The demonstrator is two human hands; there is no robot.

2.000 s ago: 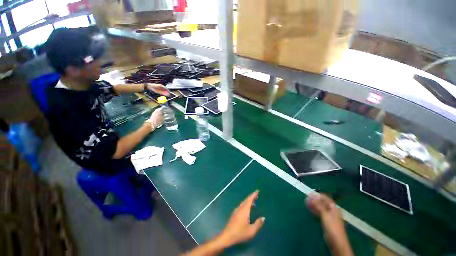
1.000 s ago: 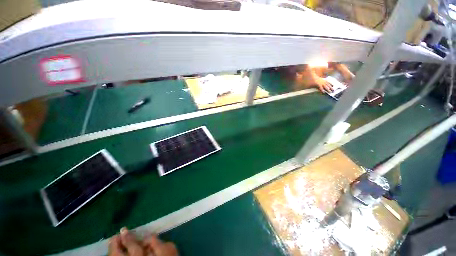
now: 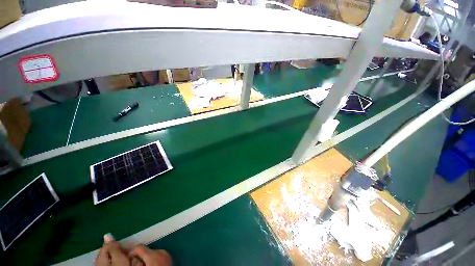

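Note:
My left hand [image 3: 111,255] and my right hand [image 3: 150,256] seem to be together at the bottom edge, over the near pale rail. Both are cut off by the edge, fingers bent; I cannot tell whether they hold anything. A small solar panel [image 3: 130,170] lies face up on the green conveyor beyond my hands. Another solar panel [image 3: 25,209] lies face up at the left edge. The grey dispensing gun [image 3: 346,189] rests nose down on the smeared tan glue board [image 3: 276,196] to the right, away from my hands, its thick pale hose rising right.
The white shelf [image 3: 187,44] spans above the bench, with a slanted post [image 3: 338,88] by the glue board. A dark pen or marker [image 3: 126,111] lies beyond the far rail. A second tan board [image 3: 182,94] holds crumpled white waste. More panels [image 3: 357,102] lie farther along the conveyor.
The view turned far right from the seated worker to the glue board, then shifted slightly. The panels now appear farther left. My hands, apart earlier, are close together. Another person's hands at the far panels are gone.

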